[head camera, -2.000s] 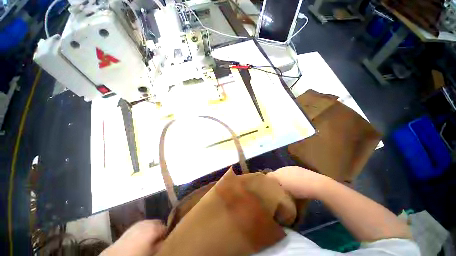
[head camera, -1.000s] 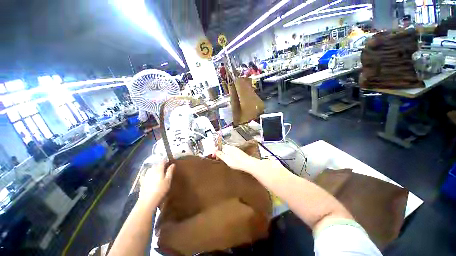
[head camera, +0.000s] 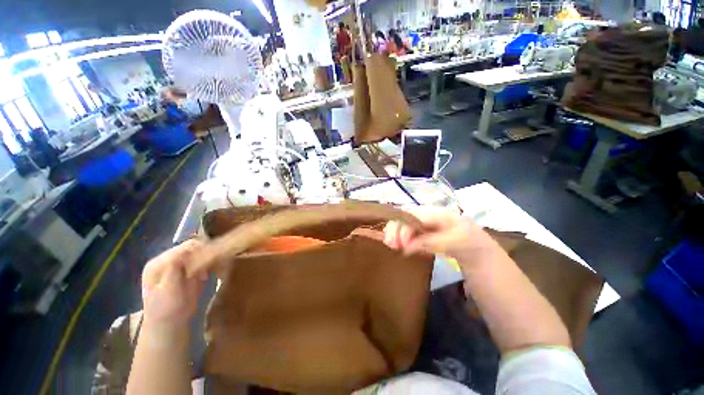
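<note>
A brown bag body (head camera: 309, 308) hangs upright in front of me, its mouth open at the top, with an orange strip (head camera: 289, 244) showing inside. A brown strap (head camera: 301, 220) arches across the mouth. My left hand (head camera: 176, 281) is closed on the strap's left end by the bag's top left corner. My right hand (head camera: 428, 234) is closed on the strap's right part at the bag's top right edge. The bag covers most of the machine's plate.
The white sewing machine (head camera: 266, 170) stands behind the bag, with a white fan (head camera: 212, 58) beyond. A tablet-like screen (head camera: 421, 154) is behind right. Another brown piece (head camera: 552, 281) lies on the white table (head camera: 494, 202). A brown bag (head camera: 382, 96) hangs further back.
The bag has been lifted upright off my lap. The strap, earlier a standing loop, now lies lower across the mouth with both hands on it. The view has tilted up from the machine plate.
</note>
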